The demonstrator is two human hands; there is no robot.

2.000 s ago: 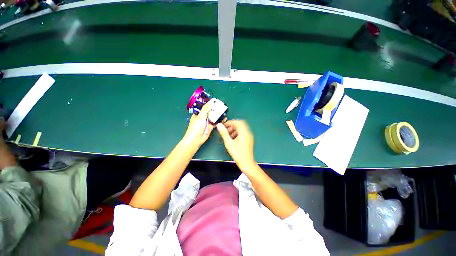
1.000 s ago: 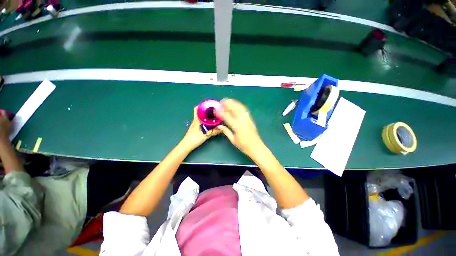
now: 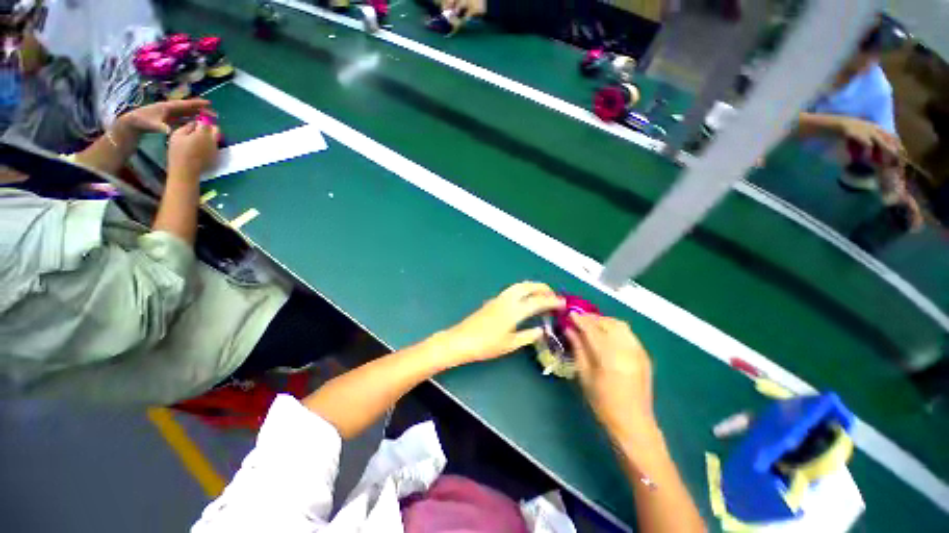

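A motor assembly (image 3: 555, 351) is between my two hands over the green bench. Its magenta end (image 3: 574, 309) points up and away from me, and a tan-yellow part shows at its lower end. My left hand (image 3: 512, 321) grips it from the left side. My right hand (image 3: 614, 359) is at its right side, with fingers on the magenta end. The fingers hide part of the unit.
The blue tape dispenser (image 3: 775, 458) is at the lower right, with cream tape strips (image 3: 716, 487) beside it and a white sheet (image 3: 841, 502) partly behind. A grey post (image 3: 718, 156) rises from the white rail. A neighbouring worker's hands (image 3: 187, 141) are near a white strip (image 3: 273, 153).
The view has turned left and tilted. The unit now stands with its tan-yellow end low, instead of its magenta opening facing me. Both hands remain at it.
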